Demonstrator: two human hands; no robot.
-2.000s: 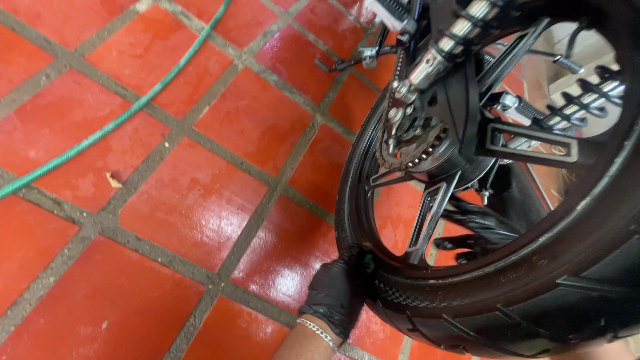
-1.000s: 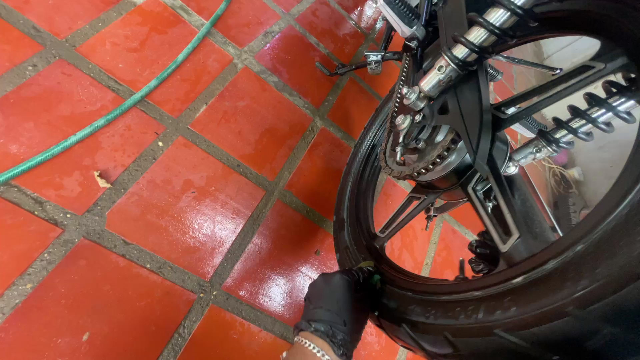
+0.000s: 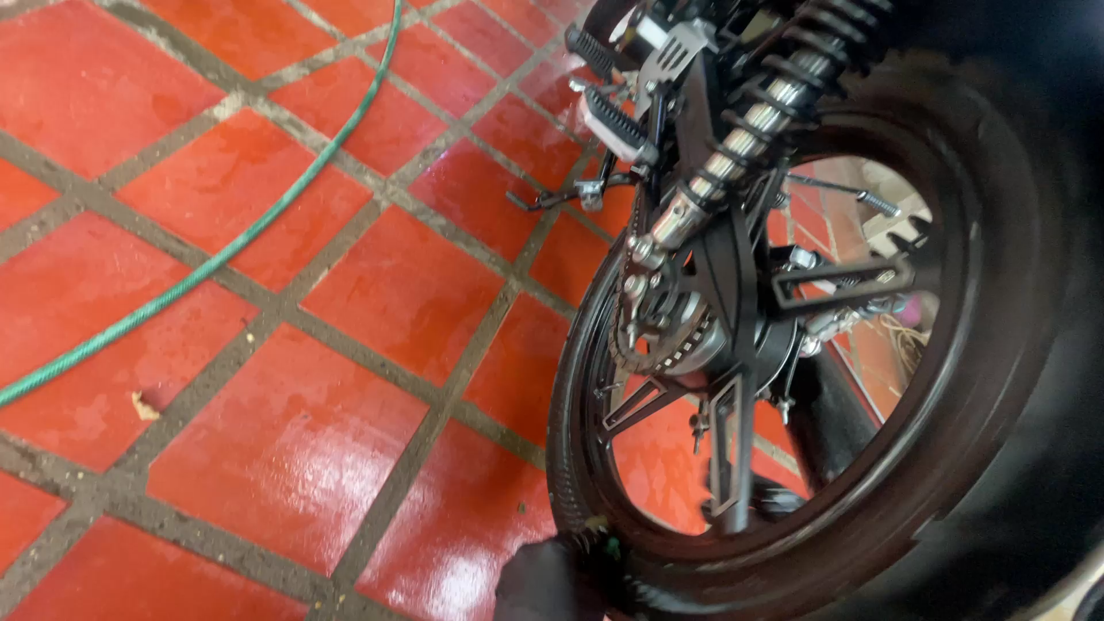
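My left hand [image 3: 548, 580], in a black glove, is at the lower left edge of the motorcycle's rear tyre [image 3: 1009, 379]. Its curled fingers hold a small, blurred greenish thing [image 3: 611, 545] against the sidewall; most of it is hidden. Through the lower opening of the black alloy wheel [image 3: 731, 448], part of my right hand [image 3: 763, 500] shows, also black-gloved and blurred, behind a spoke close to the rim. What its fingers touch is hidden. Above the hands are the rear sprocket [image 3: 681, 349], the drive chain [image 3: 623, 323] and a chromed shock absorber [image 3: 746, 151] with a black spring.
Wet-looking red floor tiles [image 3: 371, 293] with grey joints lie left of the wheel. A green hose [image 3: 259, 226] curves across them, and a small pale scrap [image 3: 145, 407] lies near it. A footpeg [image 3: 614, 121] and a stand [image 3: 552, 200] jut out at the top.
The wheel's spokes stand at different angles in each frame, so the wheel has turned. My left hand stays at the tyre's lower left edge. Less of my right hand shows than two seconds ago.
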